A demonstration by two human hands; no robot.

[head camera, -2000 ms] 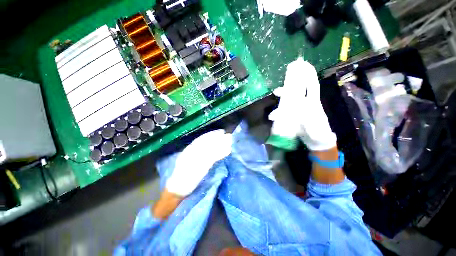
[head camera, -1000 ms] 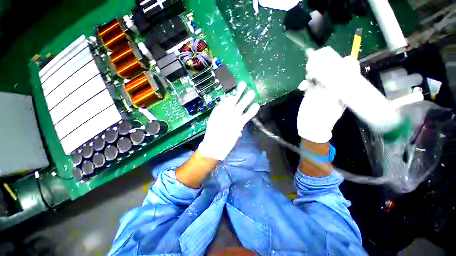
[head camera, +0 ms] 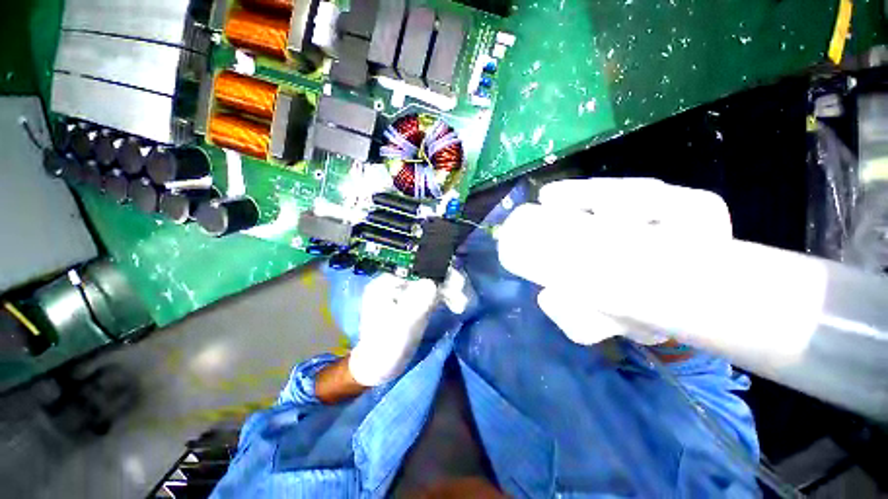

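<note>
The large green circuit board (head camera: 282, 185) lies over the bench edge nearest me, its near corner jutting out past the mat. My left hand (head camera: 392, 326), in a white glove, holds the board's near edge below a black module (head camera: 435, 248). My right hand (head camera: 623, 253), gloved, is shut around the fat white glue dispenser (head camera: 842, 326). Its thin nozzle (head camera: 477, 226) points left, close to the black module; whether it touches cannot be told. The toroidal choke (head camera: 422, 156) sits just beyond.
Orange coils (head camera: 243, 115), a pale heat sink (head camera: 122, 73) and black capacitors (head camera: 226, 214) stand on the board. A grey box (head camera: 39, 195) is at left. A yellow object (head camera: 840, 31) and clear plastic bags (head camera: 839, 185) are at right. An air hose (head camera: 696, 404) hangs below my right hand.
The dispenser has swung round and come left, its nozzle now at the board. My left hand has gone to the board's near edge. The board appears closer and turned.
</note>
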